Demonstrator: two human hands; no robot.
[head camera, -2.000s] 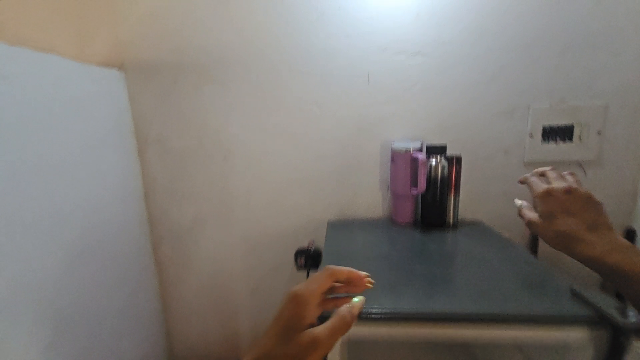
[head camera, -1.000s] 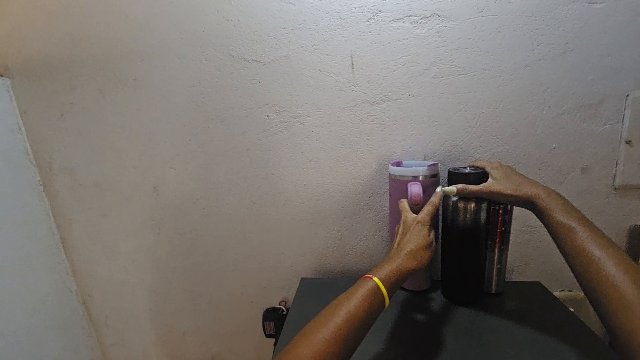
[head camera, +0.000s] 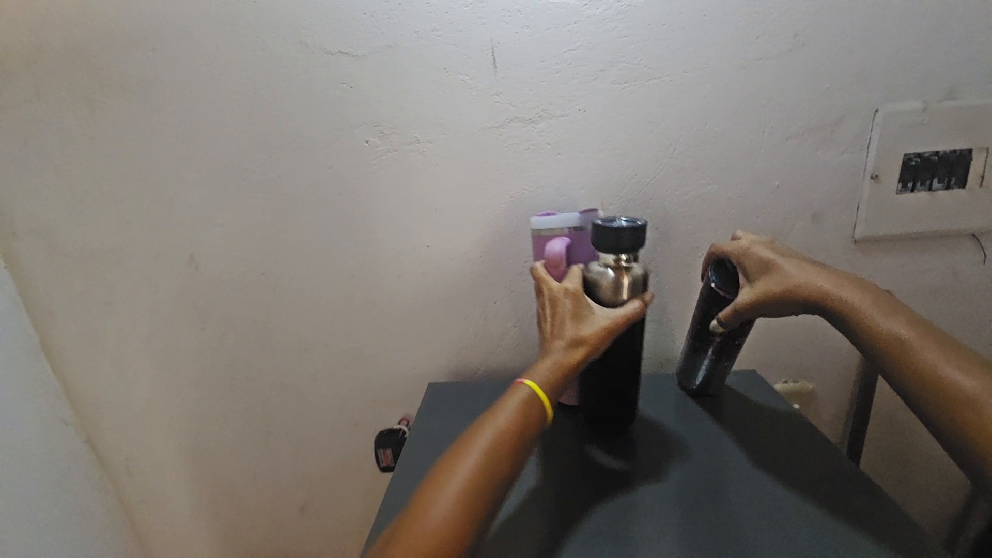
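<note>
My left hand (head camera: 577, 314), with a yellow band at the wrist, is around the upper part of a black bottle with a steel neck and black lid (head camera: 614, 364). Directly behind that bottle stands a pink tumbler with a handle and pale lid (head camera: 549, 232), partly hidden by my hand and the bottle. Farther right, my right hand (head camera: 756, 279) grips the top of a dark, slim tumbler (head camera: 709, 349), which leans with its top to the right. Its base is at the back edge of the dark grey tabletop (head camera: 651, 496).
Behind the tabletop rises a rough pale wall (head camera: 310, 232). A panel with black switches (head camera: 934, 170) is set in it at the right. A small black object (head camera: 390, 448) is beside the tabletop's left edge, and a dark upright bar (head camera: 860, 411) stands at its right.
The slim tumbler has moved right, away from the black bottle, in my right hand, which was on the bottle's top before. My left hand has gone from the pink tumbler to the black bottle.
</note>
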